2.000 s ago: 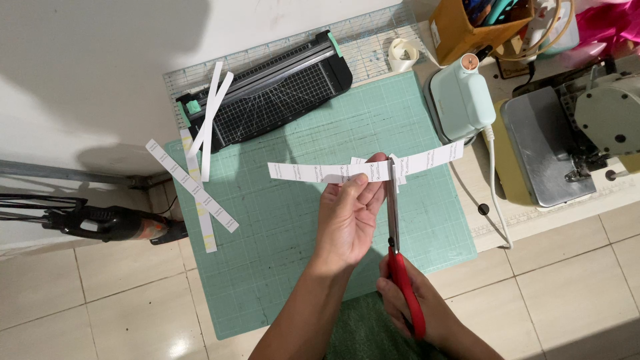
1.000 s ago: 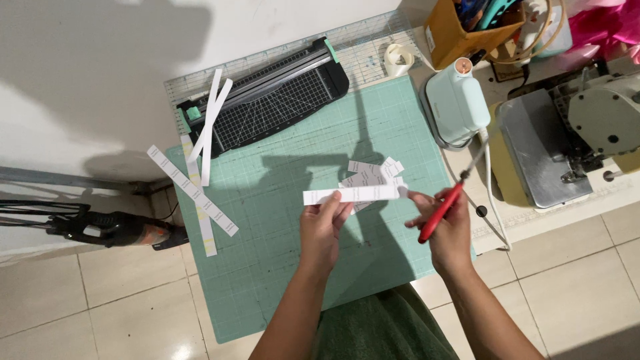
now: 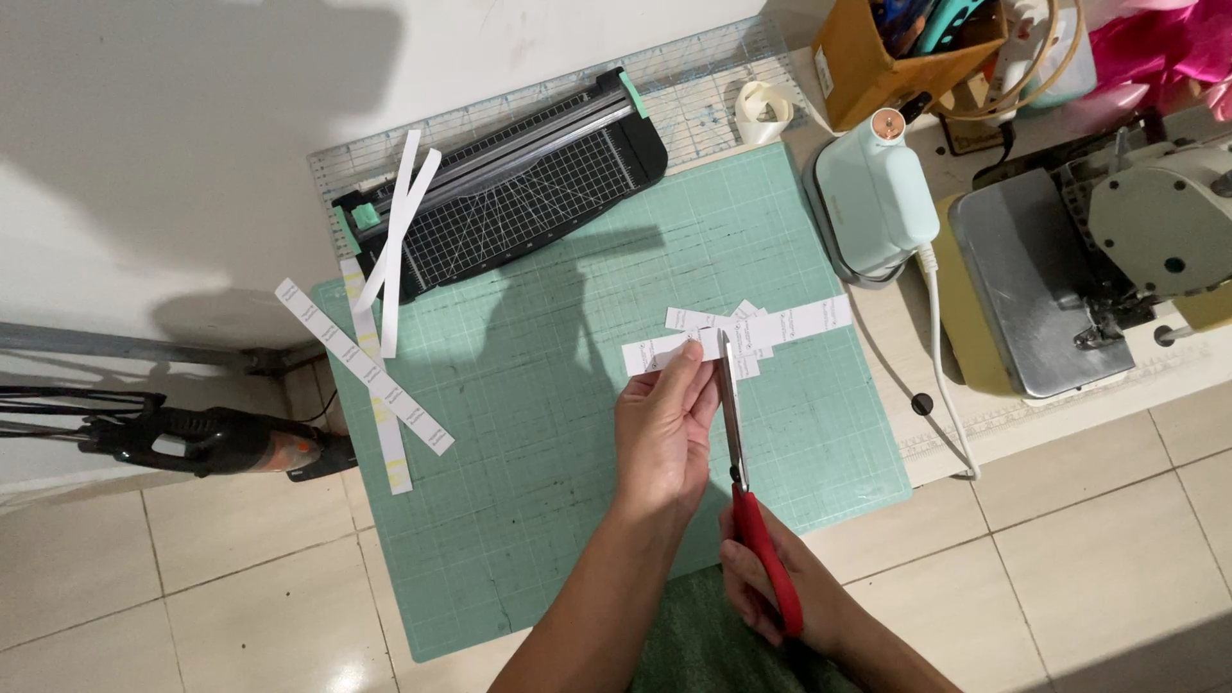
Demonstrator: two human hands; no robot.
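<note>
Between thumb and fingers, my left hand pinches a printed white strip above the green cutting mat. Red-handled scissors are in my right hand, their blades pointing away from me and meeting the strip just right of my left fingertips. The strip's right part reaches toward the mat's right edge. Beneath it lie several short printed pieces, partly covered. More long strips lie at the left: a printed one, one with yellow marks, and two crossed plain ones.
A black paper trimmer rests across the mat's far edge, over a clear ruler. A roll of white tape, a mint handheld iron with a cord and a sewing machine stand at the right. A wooden box holds tools.
A second ago the scissors were off to the right, away from the strip; now their blades are at it. My right hand has come in toward my left and nearer my body.
</note>
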